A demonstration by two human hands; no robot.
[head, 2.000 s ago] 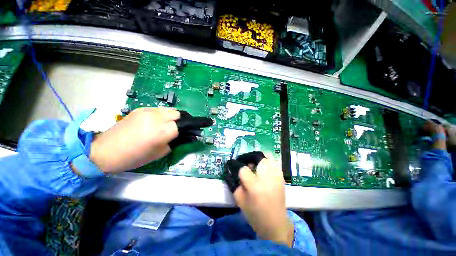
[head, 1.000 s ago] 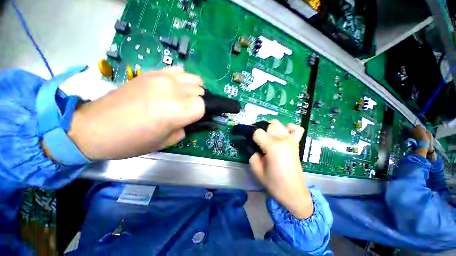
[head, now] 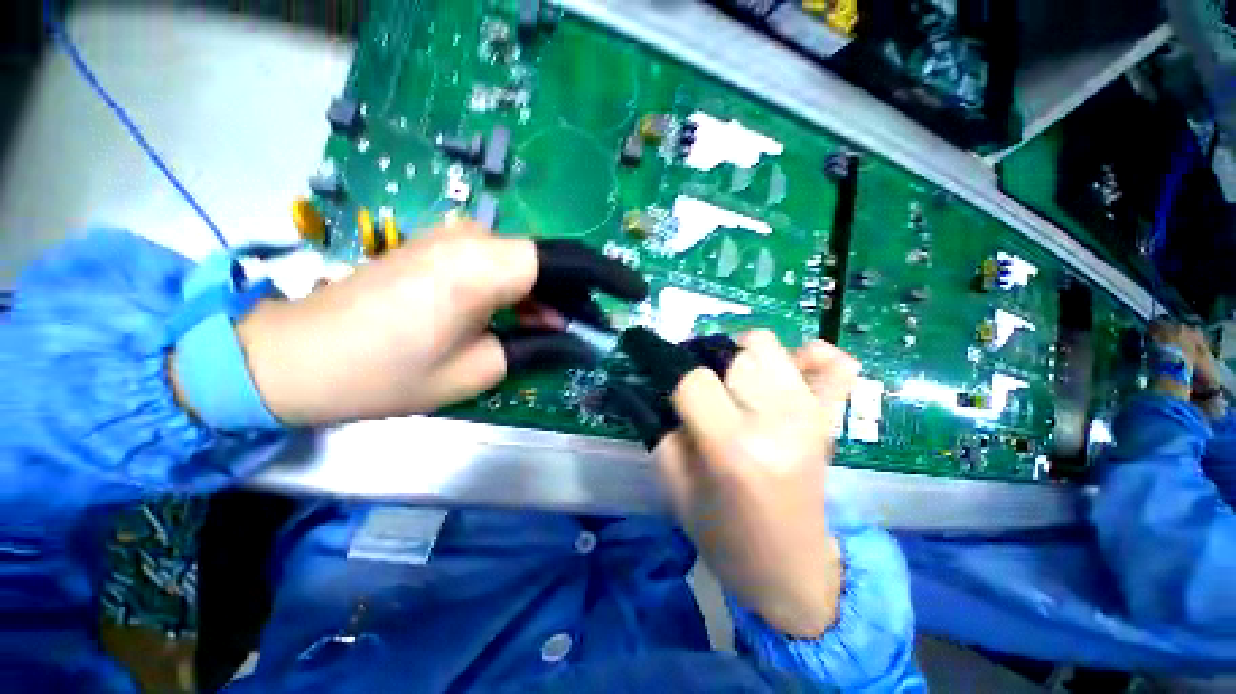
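Observation:
A large green printed circuit board (head: 542, 176) lies under my hands, with grey blocks (head: 496, 152) and orange-yellow disc parts (head: 309, 218) at its left. My left hand (head: 386, 325), in black finger cots, comes from the left. Its thumb and fingers close around a small pale and reddish part (head: 591, 335) above the board's lower half. My right hand (head: 759, 454), also in black cots, comes from below. Its fingertips meet the part's right end. Whether they grip it is hidden by the dark cots and blur.
Silvery conveyor rails run along the board's near edge (head: 420, 461) and far edge. A second green board (head: 922, 325) lies to the right past a dark gap. Another person's hands (head: 1182, 350) are at the far right. Dark bins stand behind the far rail. A blue cord hangs at left.
From two seconds ago, the view has come closer and tilted, and my hands have come together. Since one second ago, my right fingertips have moved onto the small part at my left fingertips.

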